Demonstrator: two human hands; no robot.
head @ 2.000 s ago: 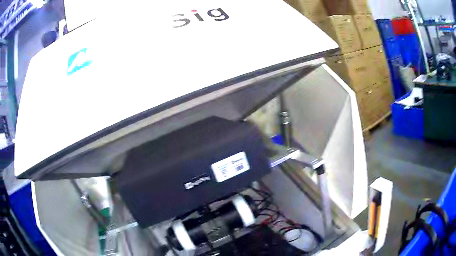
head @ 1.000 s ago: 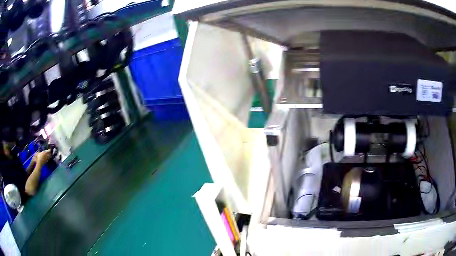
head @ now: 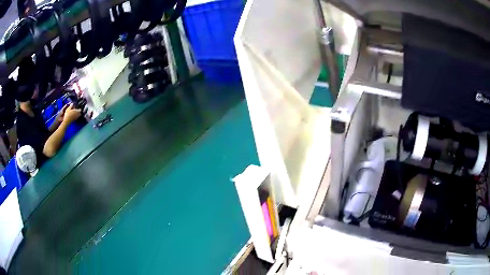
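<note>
The white test box (head: 354,252) stands open at the right of the head view. Inside it, the black test fixture (head: 448,142) with two white rings lies crosswise, and no headphones show on it. A black base with a round, banded part (head: 416,198) sits in front of it. The dark foam block (head: 440,64) hangs above, cut off by the right edge. Neither of my hands is in the picture.
A green conveyor belt (head: 177,182) runs along the left of the box. Black headphones (head: 86,32) hang from a rail above it. A person's arms (head: 62,129) hold something dark across the belt. A white light-curtain post (head: 255,209) stands at the box's front left corner. Blue bins (head: 215,40) stand behind.
The view has swung from the box's lid and right side to the left, so the belt and rail now show. The box stays open and its fixture looks unchanged.
</note>
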